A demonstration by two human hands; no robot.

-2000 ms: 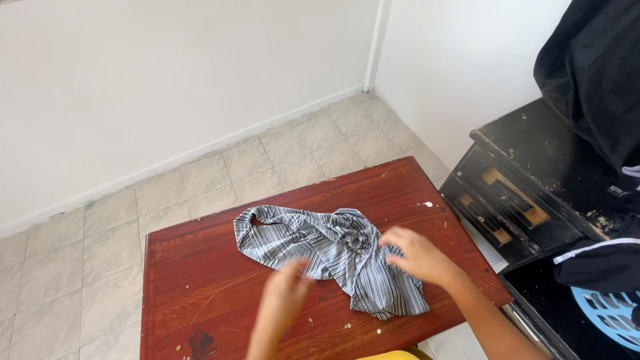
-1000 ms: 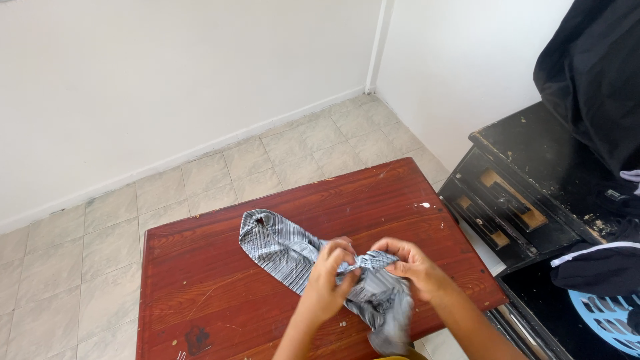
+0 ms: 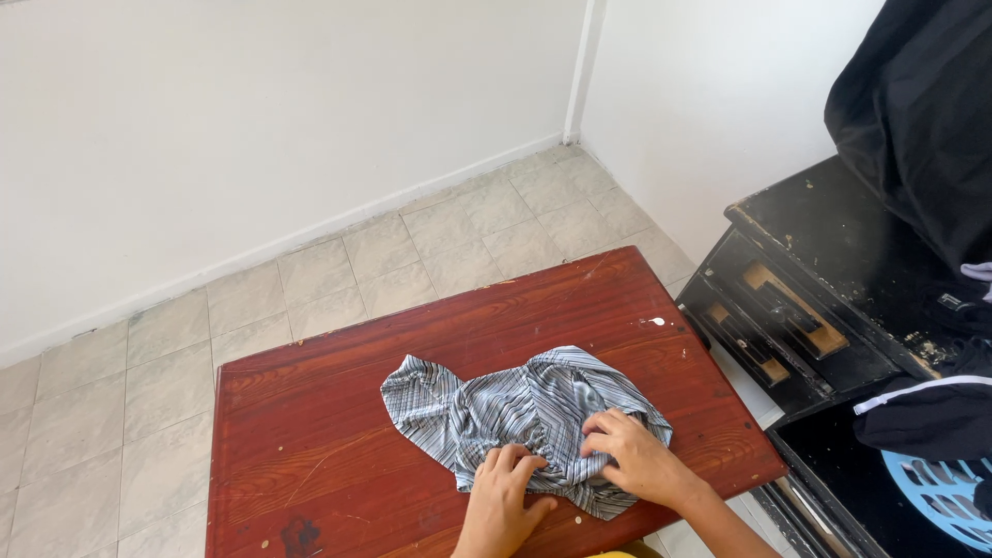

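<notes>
A grey, black and white striped cloth garment (image 3: pixel 496 403) lies crumpled on a reddish-brown wooden table (image 3: pixel 333 426). One narrower part of it reaches out to the left, and the wider part spreads to the right. At the near edge of the cloth rests my left hand (image 3: pixel 508 492), fingers bent and touching the fabric. My right hand (image 3: pixel 635 457) is on the right part of the cloth with curled fingers. Whether either hand pinches the fabric cannot be told.
Right of the table stands a worn black wooden cabinet (image 3: pixel 821 225) with drawers. Black fabric (image 3: pixel 922 116) hangs over its top. Below, dark clothes (image 3: pixel 922 422) with a white strap lie by a light blue plastic basket (image 3: pixel 914 480). White walls meet behind the tiled floor.
The garment was gathered between both hands one second ago and is now spread wider on the table. My hands have moved apart.
</notes>
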